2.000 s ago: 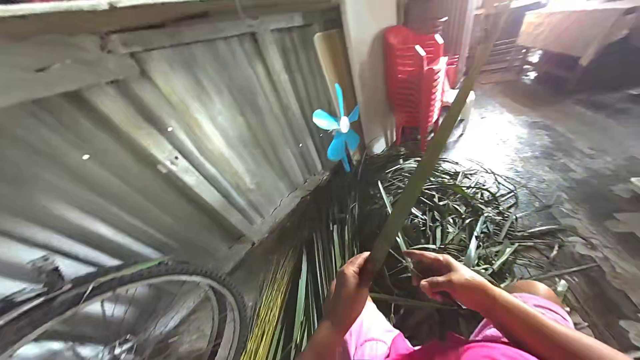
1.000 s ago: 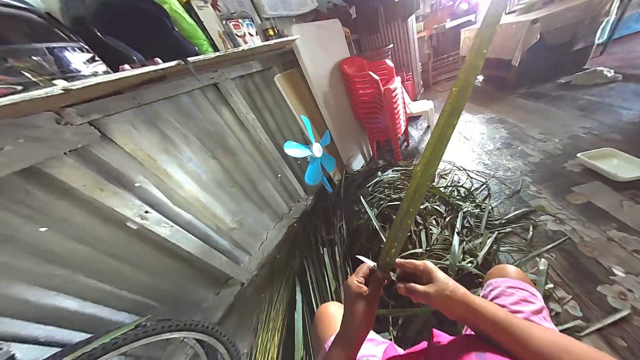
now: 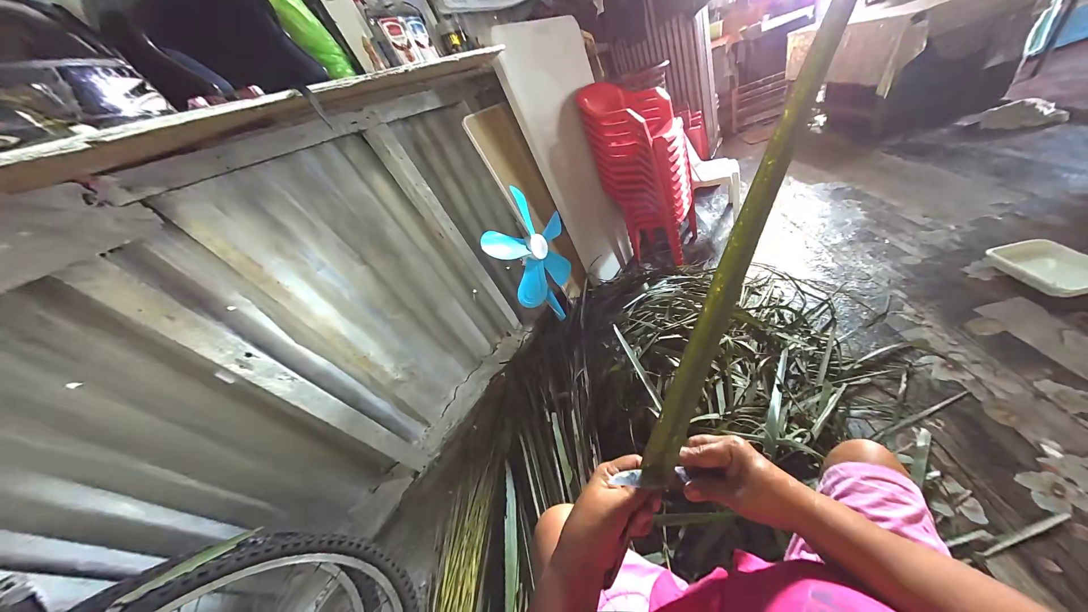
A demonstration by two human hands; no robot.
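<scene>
A long green palm leaf strip (image 3: pixel 735 263) rises from between my hands toward the top of the view. My left hand (image 3: pixel 605 514) is closed around its lower end. My right hand (image 3: pixel 738 478) pinches at the other side of that end, and a small pale blade-like piece (image 3: pixel 627 479) shows across the strip between the fingers. Whether this is one knife blade or something else cannot be told. Beyond the hands lies a heap of leaf scraps (image 3: pixel 765 374), and a bundle of thin yellow-green strips (image 3: pixel 466 544) stands to the left of my knees.
A corrugated metal wall (image 3: pixel 280 297) with a loaded wooden ledge (image 3: pixel 255 115) runs along the left. A blue fan (image 3: pixel 537 246) stands before leaning boards. Stacked red plastic chairs (image 3: pixel 642 161) are behind the heap, a bicycle wheel (image 3: pixel 314 552) at lower left, a pale basin (image 3: pixel 1044 265) at right.
The leaf strip stands more upright than two seconds ago. A pale blade-like piece now shows at its lower end, on both sides. The view has shifted, bringing in the ledge and basin.
</scene>
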